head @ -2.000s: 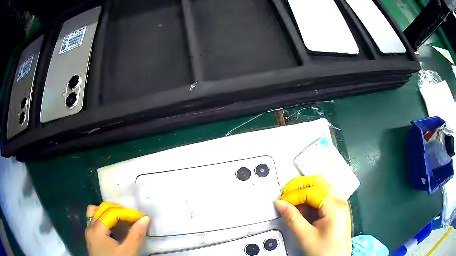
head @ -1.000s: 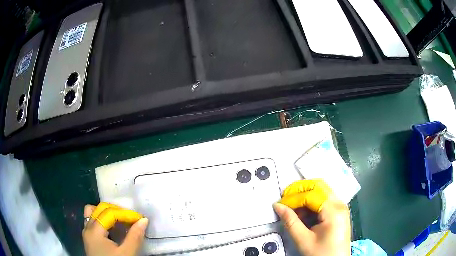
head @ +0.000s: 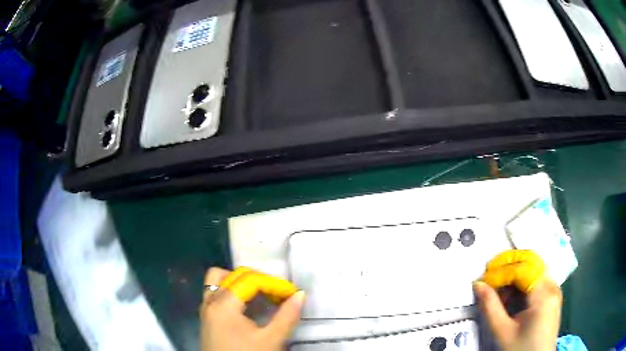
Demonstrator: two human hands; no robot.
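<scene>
A silver-white phone back cover (head: pixel 384 274) with two dark camera holes at its right end lies lengthwise on a white pad (head: pixel 264 233). A second cover (head: pixel 384 341) lies below it, cut off by the bottom edge. My left hand (head: pixel 257 308), with yellow finger cots, pinches at the upper cover's left end. My right hand (head: pixel 518 298), also with yellow cots, pinches at its right end. Both pinch a clear protective film that is nearly invisible over the cover; how far it touches the cover cannot be told. A white scraper (head: pixel 546 240) lies on the pad's right corner.
Black stacked trays (head: pixel 316 147) stand behind the pad, with covers carrying printed labels (head: pixel 185 75) at left and pale covers (head: pixel 546 48) at right. A pale film sheet stack (head: pixel 89 253) lies at left on the green mat. Blue plastic (head: pixel 14 226) shows at the far left edge.
The view has turned left, so everything sits further right and the small blue bin has almost left the picture. Both hands keep their pinch at the cover's ends.
</scene>
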